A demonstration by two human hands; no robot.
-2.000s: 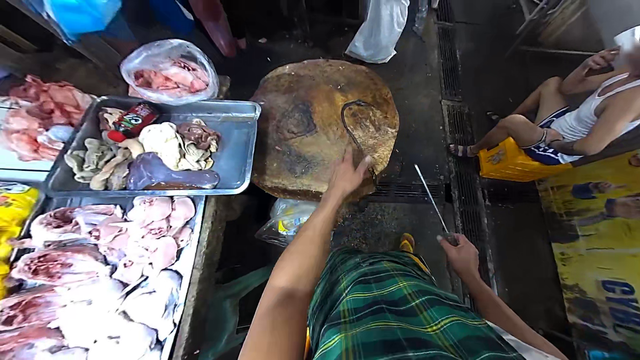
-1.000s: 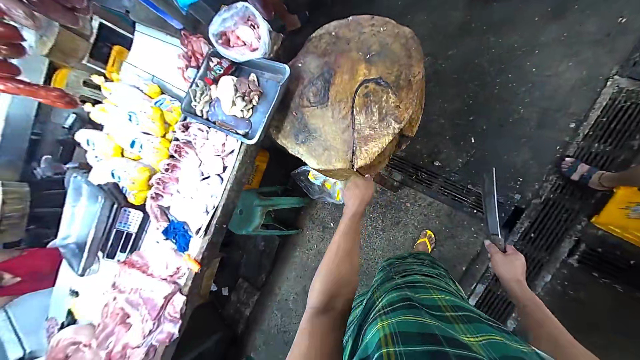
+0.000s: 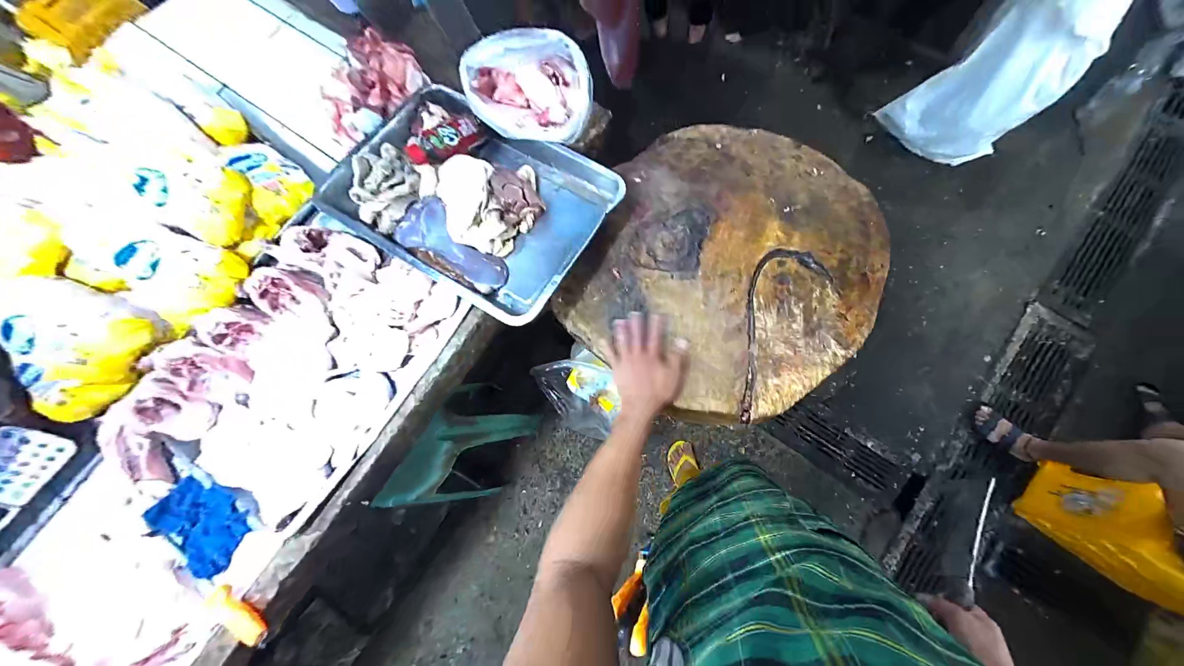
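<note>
My left hand (image 3: 647, 365) lies over the lower left edge of a round wooden chopping block (image 3: 731, 277), fingers apart and a little blurred, with nothing in it. A dark curved crack runs through the right part of the block. My right hand (image 3: 967, 629), low at the right, is closed around the handle of a long blade (image 3: 980, 541), seen nearly edge-on and pointing up, away from the block. Left of the block, a metal tray (image 3: 564, 236) holds pale and purplish offal and a red packet.
A bag of meat (image 3: 527, 85) touches the tray's far side. Poultry pieces (image 3: 305, 342) and yellow-and-white bagged goods (image 3: 139, 240) cover the counter at left. A green plastic stool (image 3: 444, 453) stands below. At right are floor grates (image 3: 1036, 370), a seated person's leg (image 3: 1082, 449) and a yellow crate (image 3: 1101, 527).
My left hand has moved from the block's near edge beside the crack to its lower left part. The right hand still holds the blade. The view has shifted greatly.
</note>
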